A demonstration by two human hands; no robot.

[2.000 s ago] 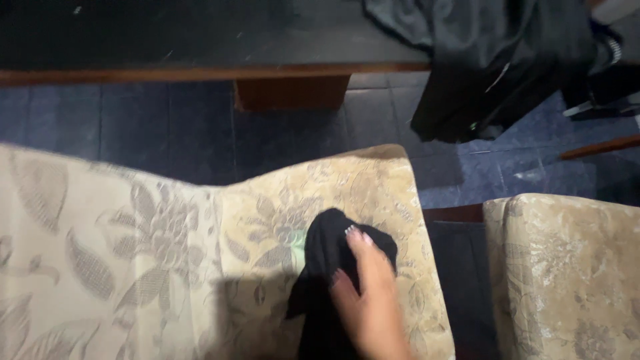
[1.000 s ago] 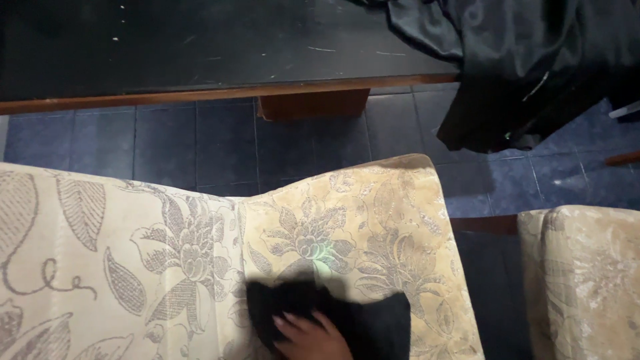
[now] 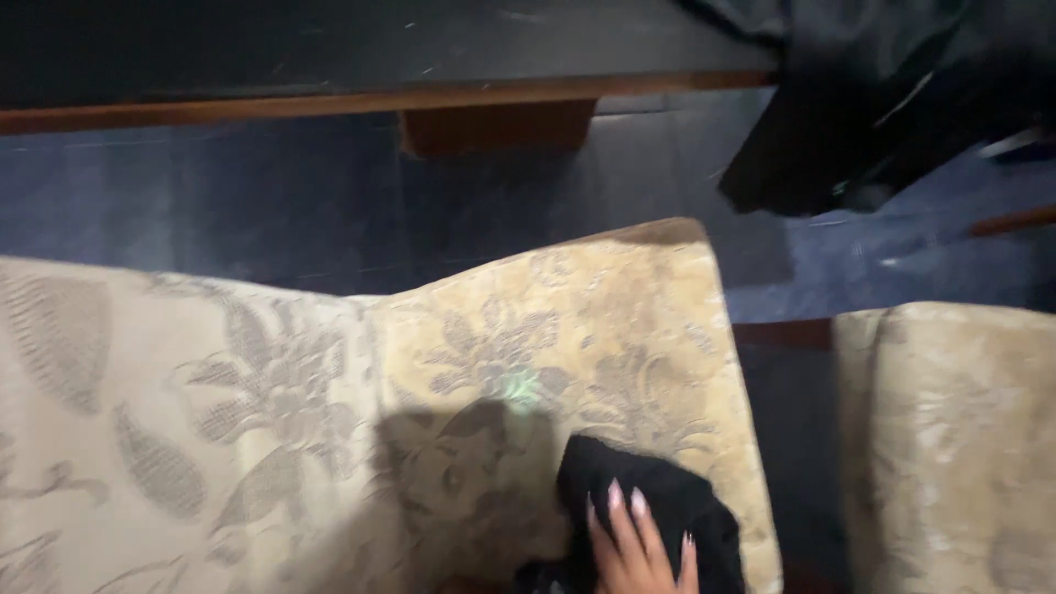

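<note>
My right hand (image 3: 639,540) is at the lower right of centre, its fingers spread over a bunched black cloth (image 3: 660,478) that it presses against a padded chair seat (image 3: 528,330). The seat cover is yellowish beige with a grey flower pattern and brownish, darker patches near the far corner. A small greenish light spot lies on the pattern, ahead and to the left of the cloth. The paler chair back (image 3: 165,412), in a similar fabric, spreads to the left. My left hand is not in view.
A black tabletop (image 3: 330,49) with a wooden edge runs across the top. Dark shiny fabric (image 3: 858,107) hangs over its right end. A second beige chair (image 3: 965,429) stands to the right, across a narrow gap. Blue floor tiles (image 3: 280,206) show between table and chairs.
The right hand and the black cloth have moved over the seat, lately from near the seam at the chair back toward the right side. The hand stays on the cloth throughout.
</note>
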